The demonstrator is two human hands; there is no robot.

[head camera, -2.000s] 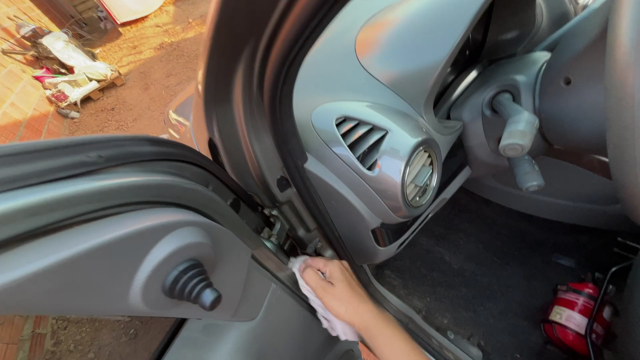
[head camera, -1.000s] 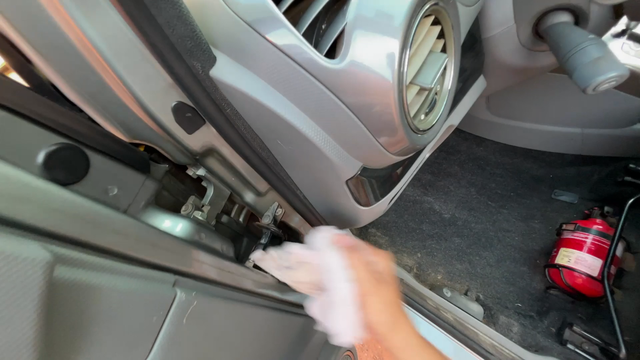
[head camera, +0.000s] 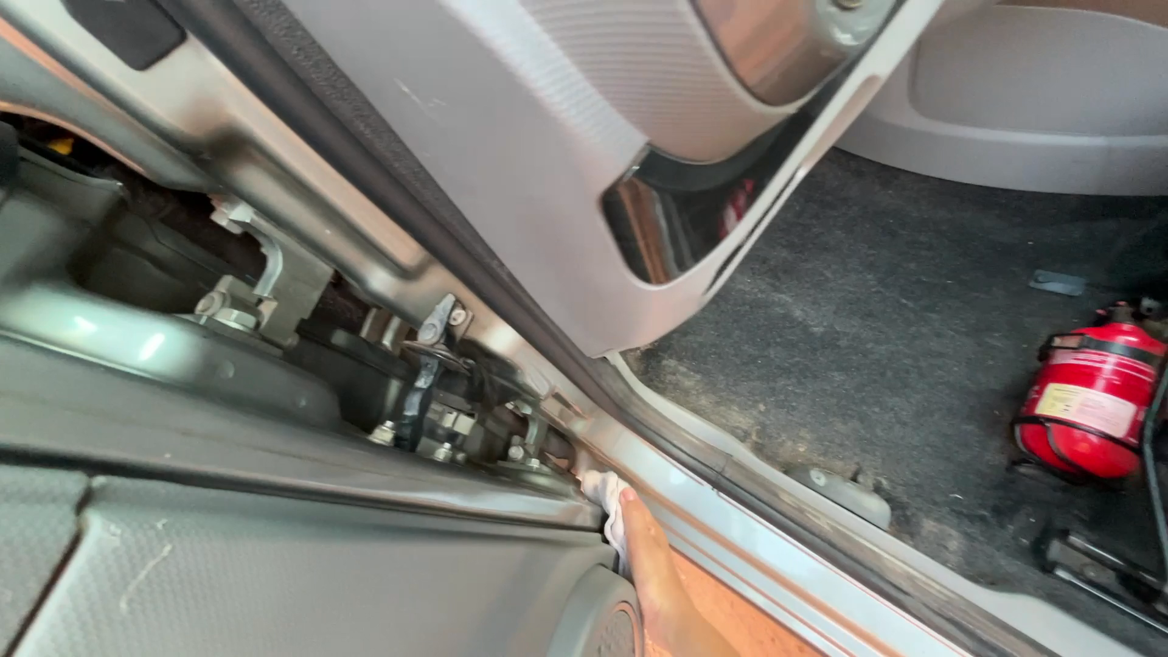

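Note:
My right hand (head camera: 650, 547) reaches up from the bottom edge, closed on a white cloth (head camera: 606, 497). The cloth is in the narrow gap between the open car door (head camera: 301, 566) and the body, at the front end of the metal door sill (head camera: 730, 511). Just up and left of it is the lower door hinge (head camera: 529, 443). Farther up the gap are the door check strap (head camera: 418, 392) and the upper hinge (head camera: 251, 306). The cloth and the door's edge hide part of my fingers. My left hand is out of view.
A red fire extinguisher (head camera: 1090, 401) in a black wire bracket stands on the dark floor carpet (head camera: 867, 328) at the right. The grey dashboard end panel (head camera: 547, 210) hangs above the sill. A round speaker cover (head camera: 616, 630) is on the door's lower part.
The view has moved much closer to the door gap. My right hand, with the cloth, has moved down the gap, from beside the hinge area to below the lower hinge.

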